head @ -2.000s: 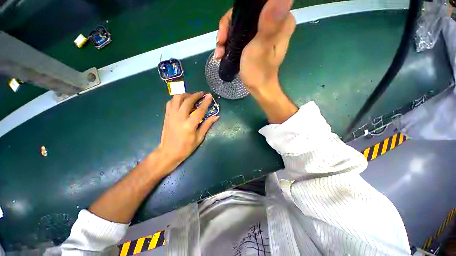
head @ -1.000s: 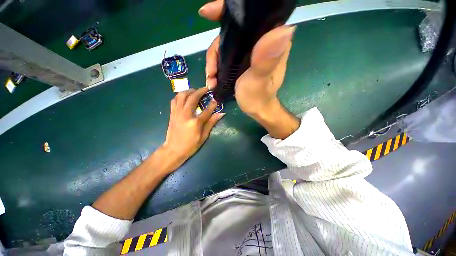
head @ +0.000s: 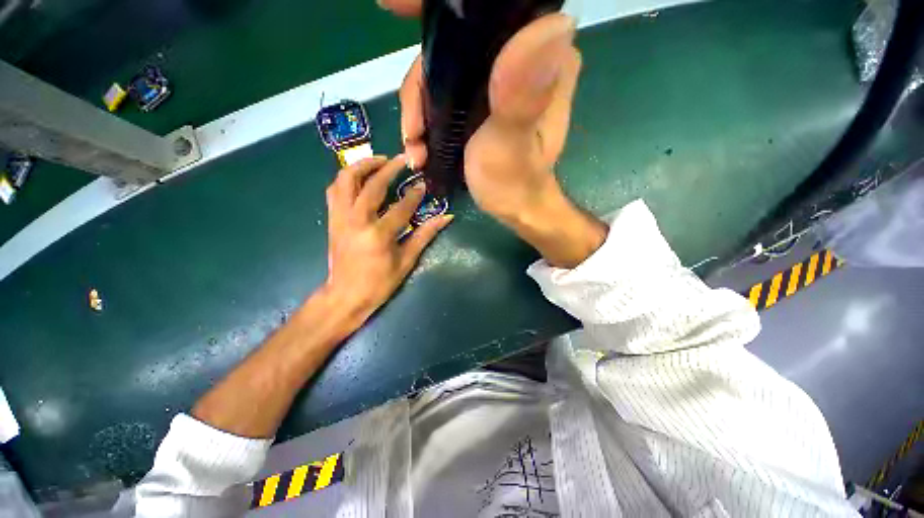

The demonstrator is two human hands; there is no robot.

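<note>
My left hand (head: pixel 367 238) pinches an open smartwatch housing (head: pixel 430 206) on the green bench; fingers cover part of it. My right hand (head: pixel 522 142) is closed around a thick black electric screwdriver (head: pixel 453 96), held upright with its lower end over that housing. The bit tip cannot be made out. A second open housing (head: pixel 343 123) with a blue board lies at the pale rail, its white and yellow battery (head: pixel 355 155) just above my left fingers. The screw disc is not visible.
Beyond the pale rail (head: pixel 265 113), more housings (head: pixel 150 88) with batteries lie on the green belt. A metal post (head: pixel 91 126) stands at upper left. A black cable (head: pixel 851 132) curves at right, near a clear plastic bag (head: pixel 873 40). A small orange-brown scrap (head: pixel 95 299) lies at left.
The screwdriver in my right hand has moved from over the round grey disc to the housing in my left hand. The housings beyond the rail have shifted left and down in view.
</note>
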